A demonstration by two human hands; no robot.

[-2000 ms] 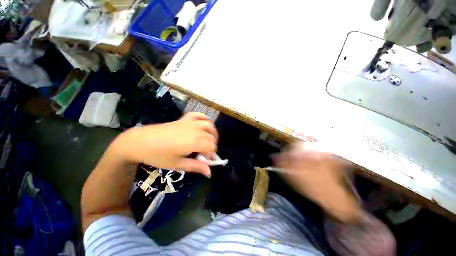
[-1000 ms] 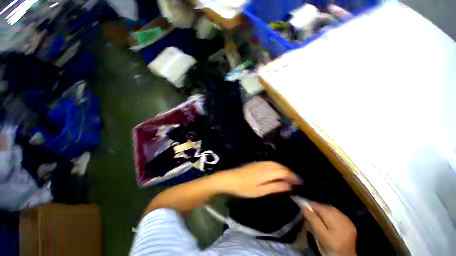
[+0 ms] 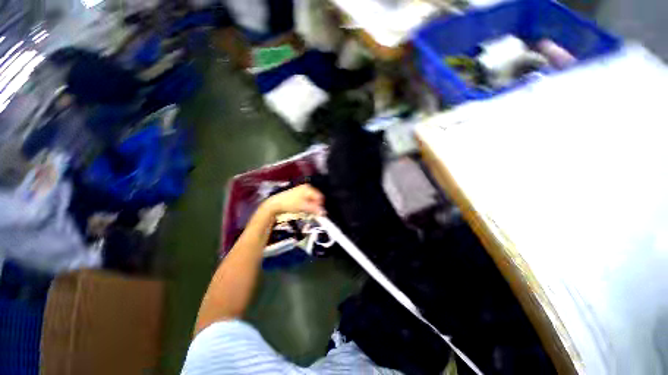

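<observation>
My left hand (image 3: 297, 201) is closed on one end of a narrow white tape (image 3: 381, 278), over the dark red bin on the floor. The tape runs taut from this hand down to the right, across dark cloth near my lap, and out at the bottom edge. My right hand is not in view. The dark red bin (image 3: 233, 209) holds dark cloth, pale scraps and white tape loops, partly hidden by my left hand and forearm. The view is blurred.
The white table (image 3: 542, 183) with a worn wooden edge is at the right. A blue basket (image 3: 448, 86) with pale items stands at its far corner. A cardboard box (image 3: 102, 322) stands lower left. Blue and dark cloth heaps (image 3: 139, 172) lie at the left.
My left hand has moved away from my lap to over the bin, drawing the white tape out straight. My right hand has left the picture. The view has turned left from the sewing machine.
</observation>
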